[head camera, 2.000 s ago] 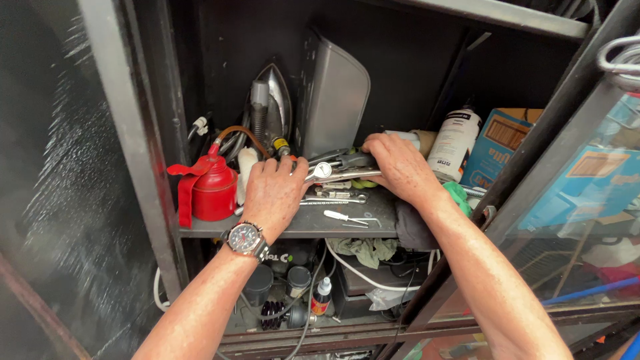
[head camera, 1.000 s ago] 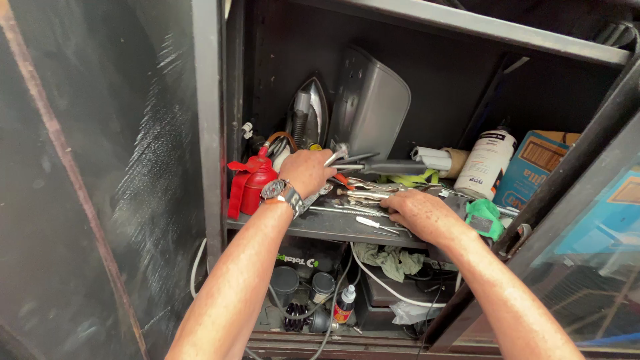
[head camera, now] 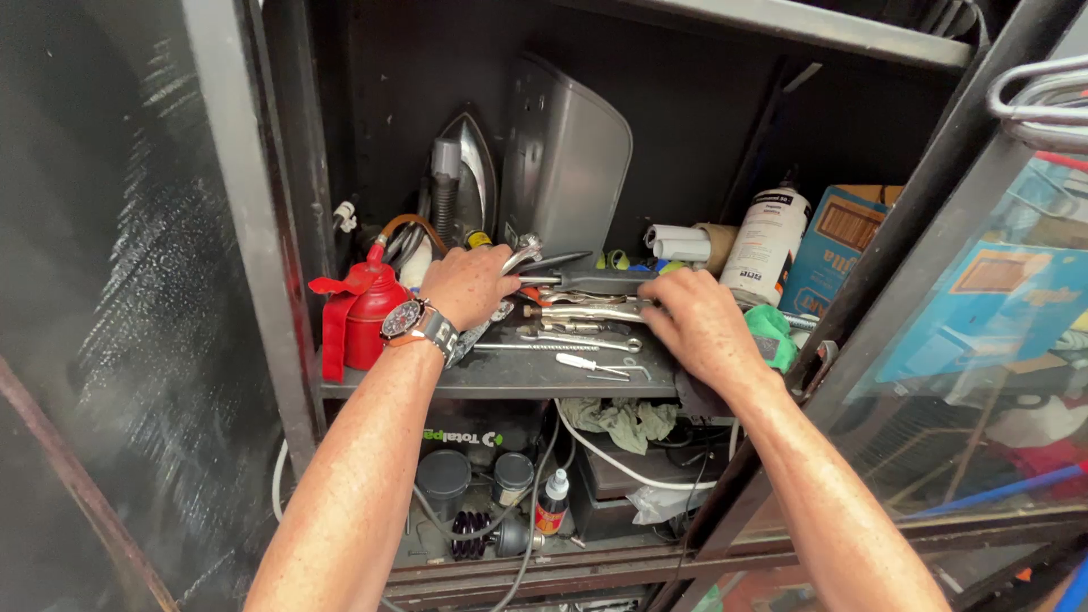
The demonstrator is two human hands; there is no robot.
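Note:
My left hand [head camera: 469,287] is closed around metal wrenches [head camera: 522,252], whose shiny ends stick out past the fingers above the shelf. My right hand [head camera: 699,327] rests its fingertips at the right ends of a dark-handled tool [head camera: 605,280] and silver locking pliers [head camera: 586,312]; whether it grips either is hidden. In front of the pliers lie a combination wrench [head camera: 586,341], a thin metal rod [head camera: 531,347], a white-handled screwdriver [head camera: 578,362] and a hex key [head camera: 636,367]. Beside my left wrist stands a red oil can [head camera: 367,310].
At the back stand a clothes iron [head camera: 473,170] and a grey plastic casing [head camera: 568,153]. A white bottle [head camera: 765,242], paper rolls [head camera: 680,244] and a blue box [head camera: 837,251] are at the right. The cabinet's metal frame [head camera: 246,212] borders the left; jars [head camera: 444,476] and cables sit below.
My right hand has moved from the front right of the tools back toward the dark handle. My left hand still holds metal wrenches, as one second ago.

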